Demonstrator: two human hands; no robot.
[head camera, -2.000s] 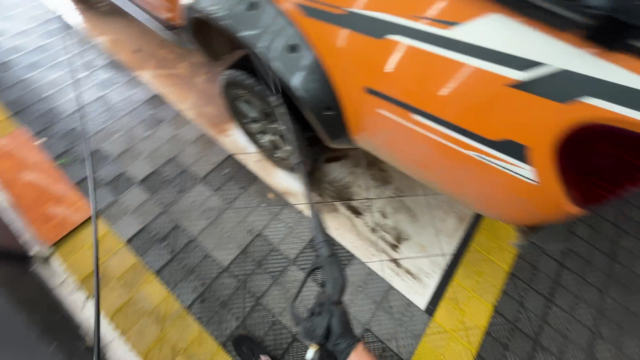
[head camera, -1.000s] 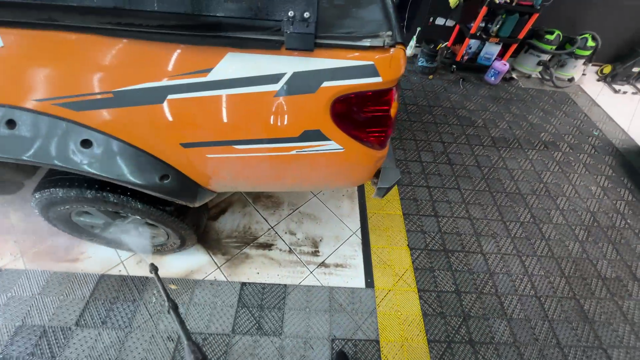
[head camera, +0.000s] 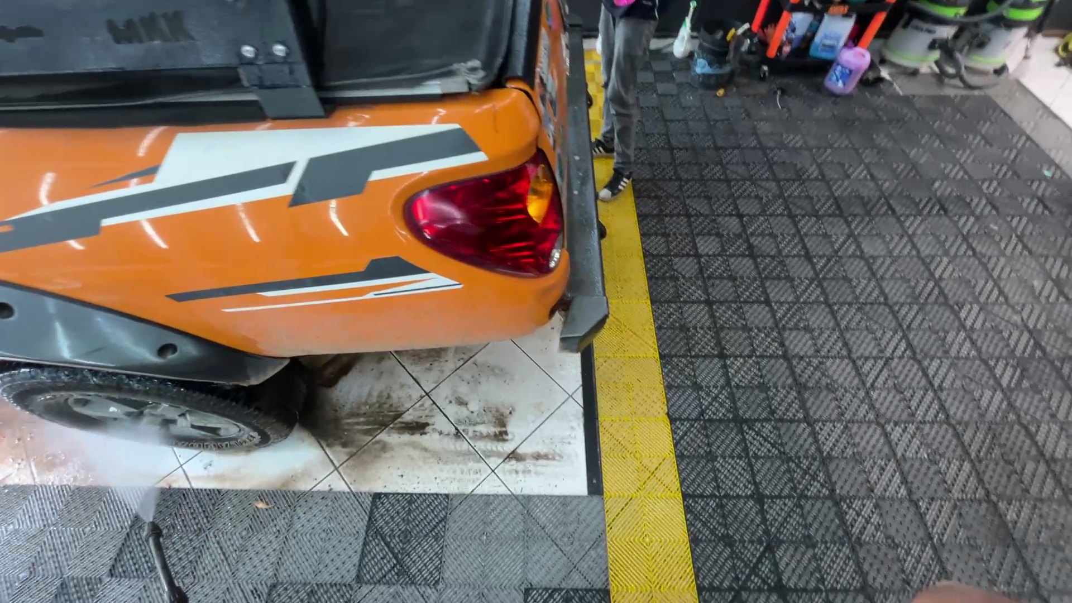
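Note:
A pressure washer lance (head camera: 164, 563) enters from the bottom left, its nozzle sending a white spray (head camera: 126, 481) at the rear wheel (head camera: 159, 414) of an orange pickup truck (head camera: 276, 243). Mist hides part of the tyre and rim. Whatever grips the lance is below the frame. A blurred, skin-toned shape (head camera: 961, 593) at the bottom right edge may be part of my right hand; its fingers cannot be made out. My left hand is out of view. Above the wheel are a dark fender flare (head camera: 142, 339) and, further right, a red tail light (head camera: 490, 216).
A dark rear bumper (head camera: 584, 289) juts out beside a yellow floor strip (head camera: 641, 402). Another person's legs (head camera: 621, 92) stand behind the truck. Dirt marks the white tiles (head camera: 536, 435). A cart (head camera: 816, 59), a pink jug (head camera: 847, 70), a bucket (head camera: 714, 59) and vacuum cleaners (head camera: 921, 38) stand at the back.
The gloved hand seen on the lance two seconds ago has left the view. The other person's legs have come into view behind the truck. The view has swung strongly.

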